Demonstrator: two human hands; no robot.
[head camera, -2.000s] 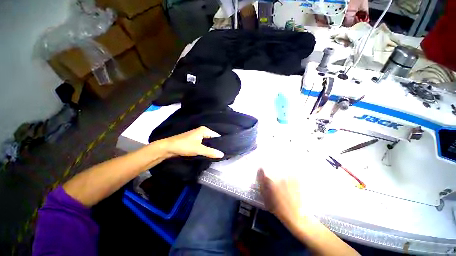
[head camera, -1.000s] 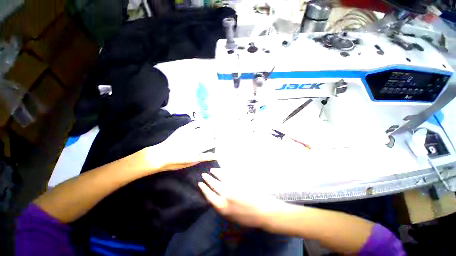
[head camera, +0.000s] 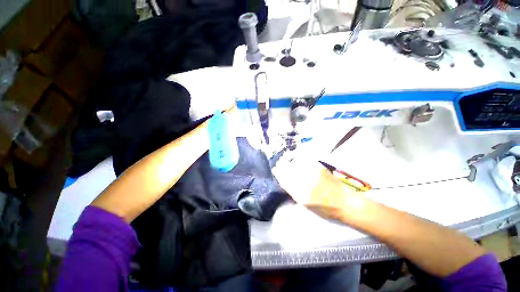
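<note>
A dark garment (head camera: 251, 177) lies bunched on the front of the machine bed, its upper part at the presser foot (head camera: 291, 140). A folded loop of it shows a paler inner side. My left hand (head camera: 242, 124) is behind the light-blue lamp piece (head camera: 222, 142), left of the needle; its fingers are washed out and partly hidden. My right hand (head camera: 311, 185) is at the garment's right edge, just below the presser foot, with fingertips on the cloth. Glare blurs its fingers.
Thread snips (head camera: 350, 179) lie just right of my right hand, with a dark pointed tool (head camera: 345, 138) behind them. The white JACK machine head (head camera: 365, 105) spans the right side. Black garments (head camera: 148, 108) are piled at left. A ruler strip (head camera: 325, 255) runs along the front edge.
The garment has moved up and right to the presser foot. My left hand has reached forward behind the lamp piece. My right hand has moved right and up, close to the needle.
</note>
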